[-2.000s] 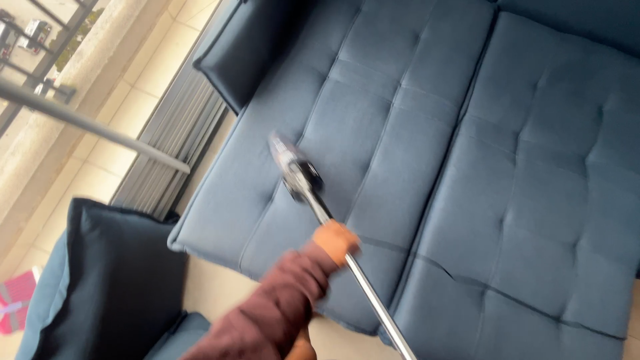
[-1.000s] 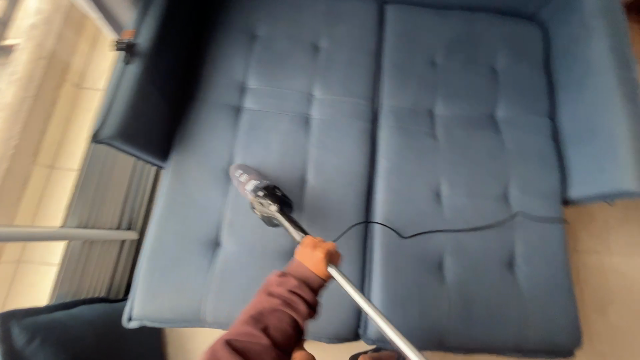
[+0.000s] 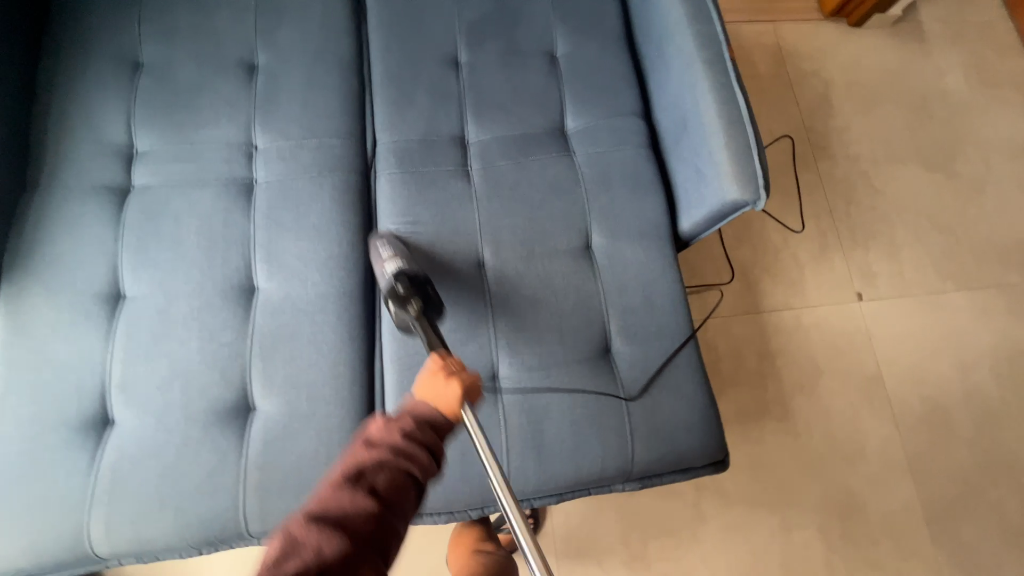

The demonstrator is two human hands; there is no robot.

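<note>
My left hand (image 3: 446, 386), at the end of a maroon sleeve, is closed around the metal tube (image 3: 500, 488) of a corded stick vacuum cleaner. Just beyond the hand, the dark vacuum head (image 3: 406, 280) rests on the blue tufted sofa cushion (image 3: 536, 208), by the seam between two cushion sections. A thin black cord (image 3: 592, 392) runs from near the hand across the right section and over its edge. My right hand is out of view; the tube's lower end leaves the frame at the bottom.
A blue padded armrest (image 3: 696, 112) borders the cushion at the upper right. Beige floor tiles (image 3: 920, 384) lie to the right, with loops of cord near the armrest. Bare skin, perhaps a leg or foot (image 3: 480, 548), shows below the sofa's front edge. Wooden furniture (image 3: 860, 10) stands at the top right.
The vacuum head has moved right across the sofa, from the left section to the seam, with my left hand still on the tube. The view has shifted right.
</note>
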